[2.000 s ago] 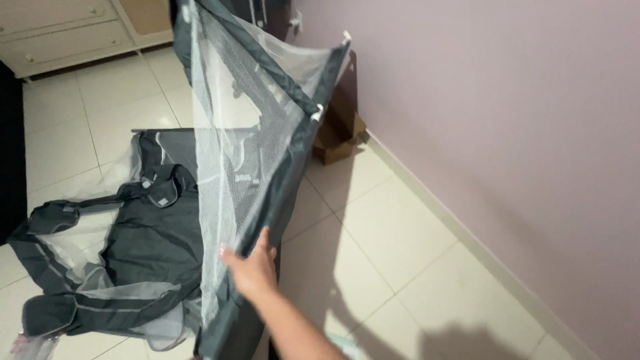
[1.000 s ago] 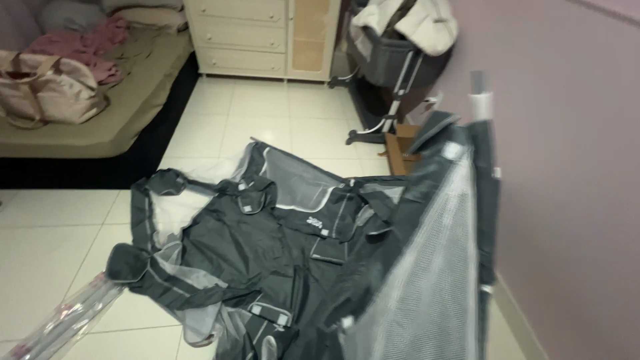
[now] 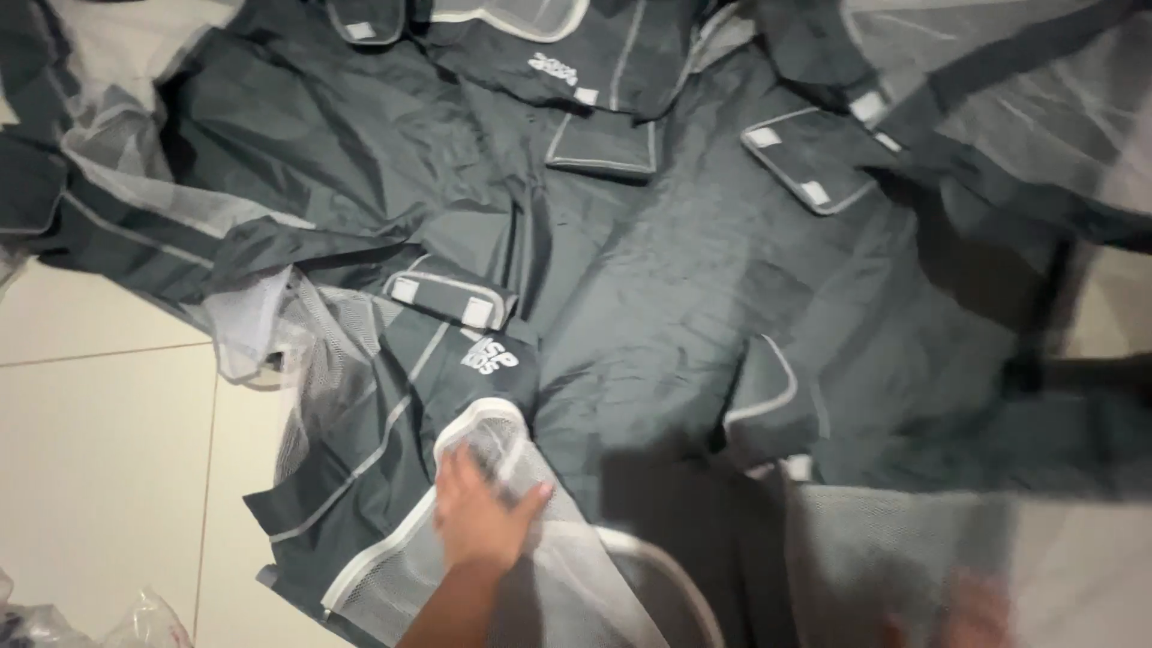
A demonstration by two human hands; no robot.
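Observation:
A dark grey fabric cover (image 3: pixel 666 297) with mesh panels, pale piping and printed lettering lies spread and creased on the floor. My left hand (image 3: pixel 481 517) rests on a white-edged mesh panel (image 3: pixel 576 576) at the lower middle, thumb apart from the fingers, and nothing is seen gripped in it. At the lower right my right hand (image 3: pixel 976 607) is blurred, near another mesh panel (image 3: pixel 882 549); its fingers cannot be made out. Fabric flaps with white patches, one at the centre left (image 3: pixel 450 297) and one at the upper right (image 3: pixel 810 162), lie on the cover.
Pale floor tiles (image 3: pixel 108 423) show at the left. Clear plastic wrapping (image 3: pixel 99 621) lies in the lower left corner. Mesh and dark bands of the cover (image 3: pixel 1017 81) stretch across the upper right.
The view has swung down close over the cover. Two seconds ago one hand was at a raised dark edge with mesh; now my left hand is on a mesh panel of the spread fabric.

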